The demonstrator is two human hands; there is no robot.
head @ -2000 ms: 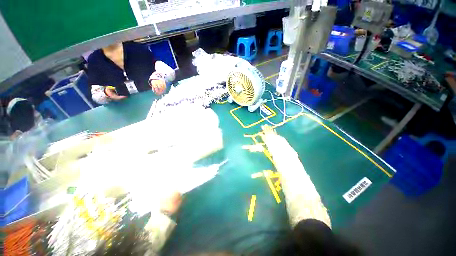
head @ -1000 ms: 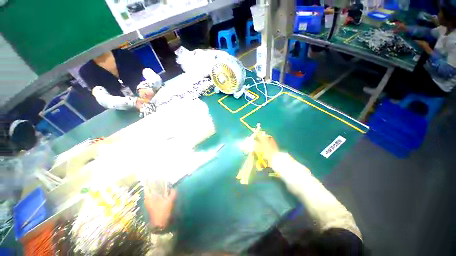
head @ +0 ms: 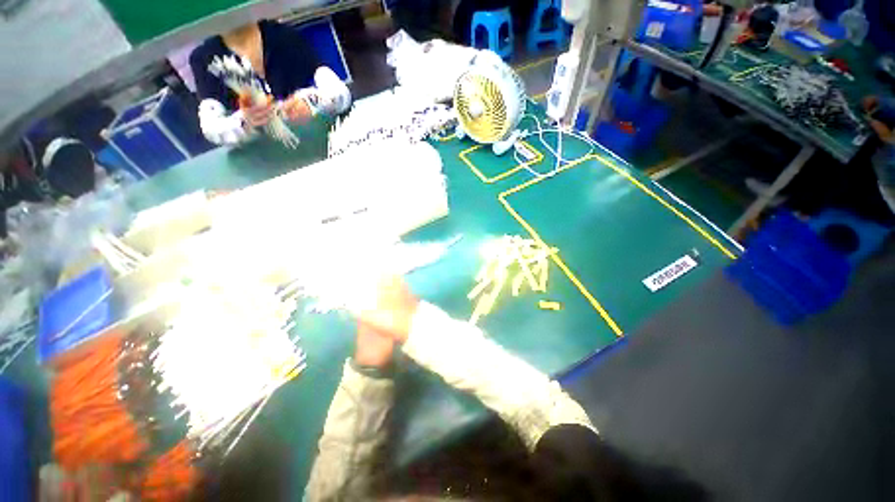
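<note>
Yellow sleeves (head: 512, 270) lie in a loose pile on the green mat, right of my hands. My right hand (head: 391, 304) reaches left across the mat and meets my left hand (head: 373, 338) at the glared white leads (head: 417, 257). The hands overlap, and glare washes out the fingers, so what each one holds cannot be told. A fanned pile of white leads (head: 221, 358) lies at the left, with a little yellow at its near edge. Orange wires (head: 93, 407) lie farther left.
A cream tray (head: 334, 201), overexposed, lies behind the work. A blue bin (head: 75, 312) is at the left and a fan (head: 489, 103) at the back. A person opposite (head: 265, 93) holds a white bundle. White leads with dark ends (head: 388, 132) lie near the fan. A label (head: 670, 275) is at the right.
My right hand has moved left from the yellow sleeves to my left hand. The sleeves now lie loose on the mat. The person opposite has raised a white bundle.
</note>
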